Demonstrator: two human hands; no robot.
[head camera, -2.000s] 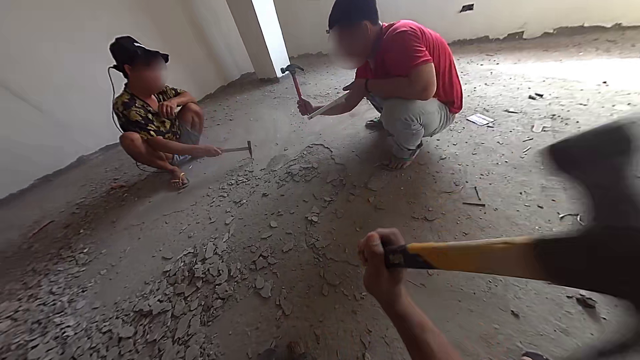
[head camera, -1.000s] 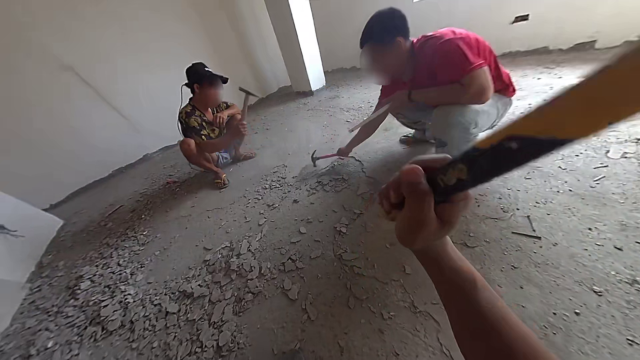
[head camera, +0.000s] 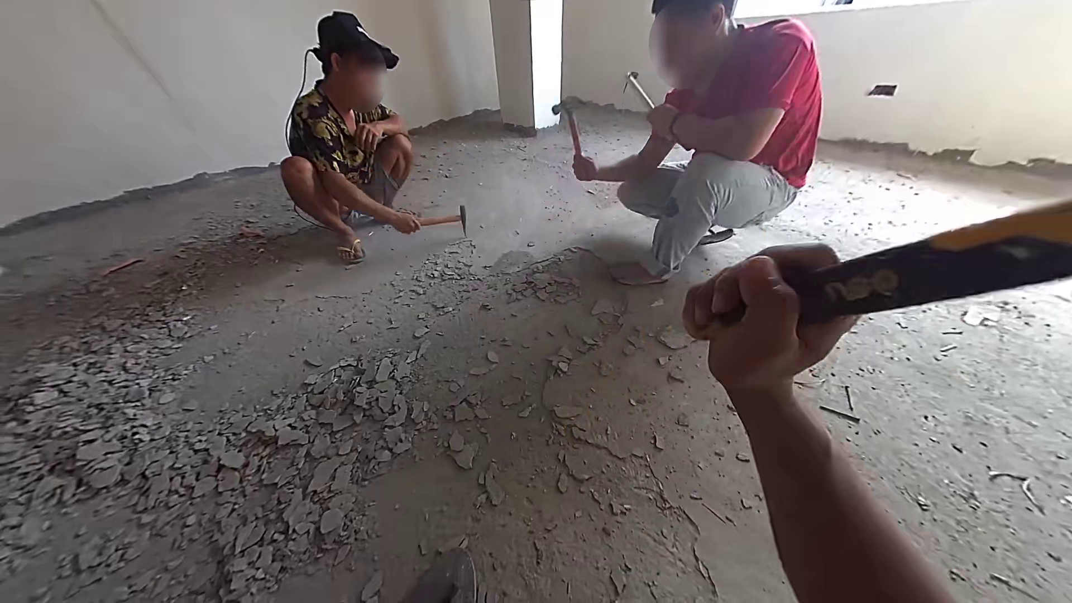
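Note:
At the right, my right hand (head camera: 758, 310) is raised above the floor, its fingers wrapped round the butt of a long-handled striking tool's black-and-yellow handle (head camera: 938, 268). The handle slants up out of the right edge, so its head is hidden. My left hand is out of view. Below and left of my fist, broken grey chips (head camera: 335, 410) lie over the rough concrete floor (head camera: 578, 502).
A person in a dark cap (head camera: 343, 159) squats with a hammer (head camera: 444, 220) low over the rubble. Another, in a red shirt (head camera: 775, 100), squats holding a raised claw hammer (head camera: 572, 130) and a second long tool (head camera: 641, 90). A pillar (head camera: 515, 63) stands behind.
The red-shirted person's hammer has risen from the floor since a second ago. The capped person's hammer has come down. My hand still grips the handle, whose head end has left view.

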